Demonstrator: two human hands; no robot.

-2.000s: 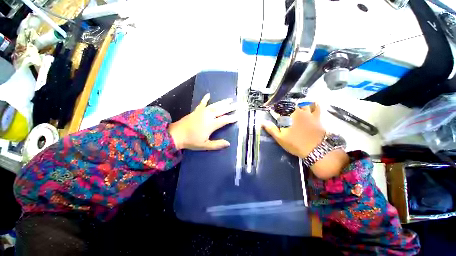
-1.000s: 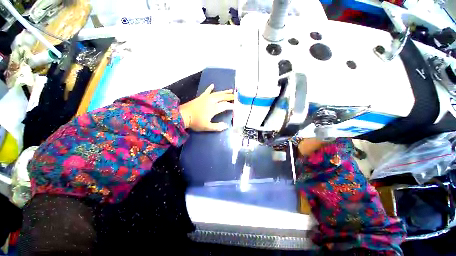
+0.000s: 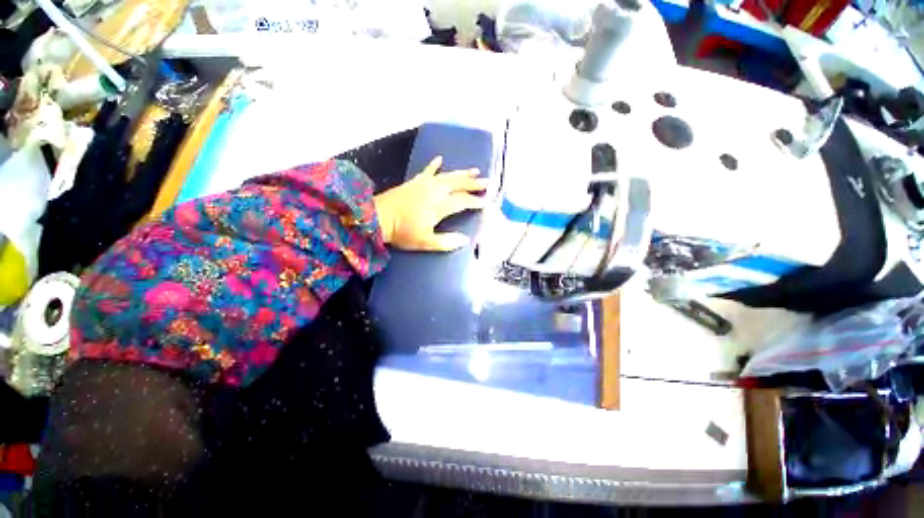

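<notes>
The clear sewing template (image 3: 420, 304) looks dark blue-grey over black cloth and lies flat under the head of the white sewing machine (image 3: 557, 152). My left hand (image 3: 431, 207) lies flat on the template, left of the machine head, fingers spread, holding nothing. The orange-brown edge bar (image 3: 609, 349) runs along the template's right side. The needle area (image 3: 527, 278) is partly hidden under the head. Black cloth (image 3: 314, 405) hangs at the table's left front edge. My right hand is not in view.
A slim dark tool (image 3: 699, 309) lies right of the needle. An open cardboard box (image 3: 765, 445) with black pieces stands at the right, below a clear plastic bag (image 3: 841, 344). A white tape roll (image 3: 53, 314) is at the left. The ruler-marked table edge (image 3: 567, 481) crosses the front.
My right hand and sleeve have left the picture, uncovering the edge bar and dark tool. My left hand stays on the template. The view has tilted up, showing more of the machine top.
</notes>
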